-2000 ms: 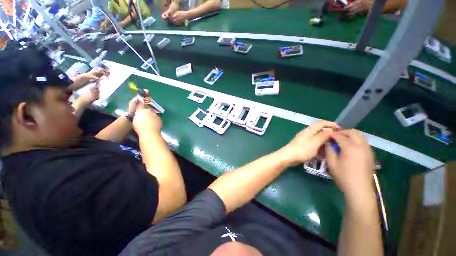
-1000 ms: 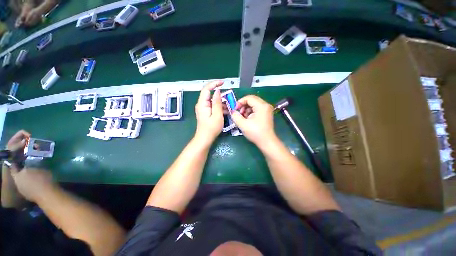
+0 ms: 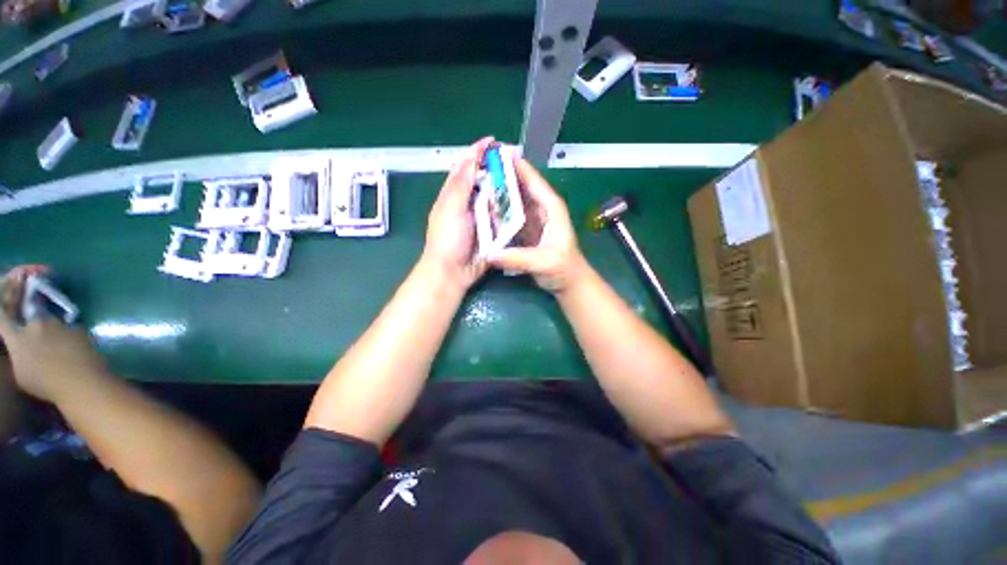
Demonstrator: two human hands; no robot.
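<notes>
A white housing half with electronics [image 3: 500, 204] is held upright and slightly tilted between my two hands above the green bench. Blue and green show inside its frame. My left hand [image 3: 455, 226] grips its left side. My right hand [image 3: 543, 230] grips its right side, with the thumb near its lower end. My fingers hide parts of its edges. Whether a second part lies against it, I cannot tell.
White front frames [image 3: 361, 203] and openwork frames [image 3: 190, 253] lie at left. A small mallet [image 3: 645, 260] and a cardboard box [image 3: 817, 265] are at right. A metal upright [image 3: 555, 83] stands ahead by the conveyor with housings. A neighbour's arm [image 3: 122, 408] is at far left.
My view has turned from the left to straight ahead. My hands have closed around both sides of the housing half and hold it more upright. The housings on the conveyor appear farther left.
</notes>
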